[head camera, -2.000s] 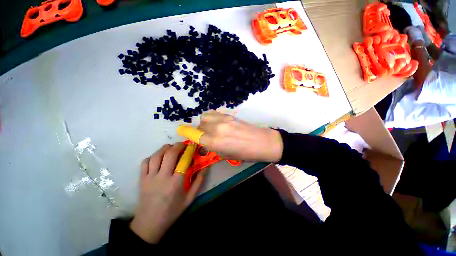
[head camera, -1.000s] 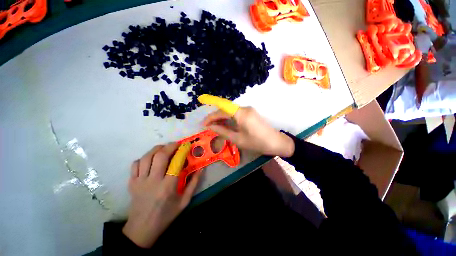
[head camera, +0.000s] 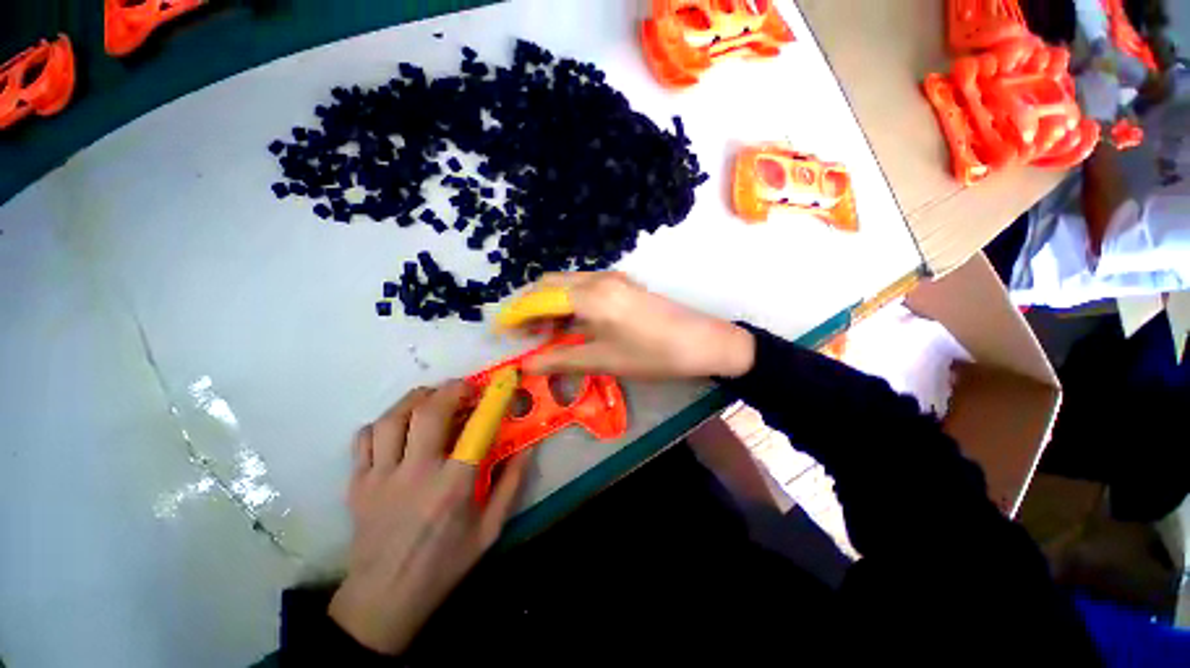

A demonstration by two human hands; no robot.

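An orange plastic housing (head camera: 561, 415) lies on the white table at its near edge, its round holes facing up. My left hand (head camera: 424, 483), with a yellow finger cot, grips the housing's left end. My right hand (head camera: 620, 326), also with a yellow finger cot, is over the housing's far edge, fingers bent down. Whether a pad is between its fingertips cannot be told. A heap of small black pads (head camera: 587, 170) lies just beyond my hands.
Two more housings (head camera: 793, 185) lie at the table's right. Orange housings (head camera: 1018, 111) are piled on brown cardboard farther right. A dark green conveyor (head camera: 261, 39) carries housings at the far left. An open carton (head camera: 985, 379) stands below right. Another person's arm (head camera: 1109, 189) shows at the right.
My right hand moved from over the housing to near the pads, then back to the housing's far edge. My left hand kept its hold. Housings on the conveyor have shifted left.
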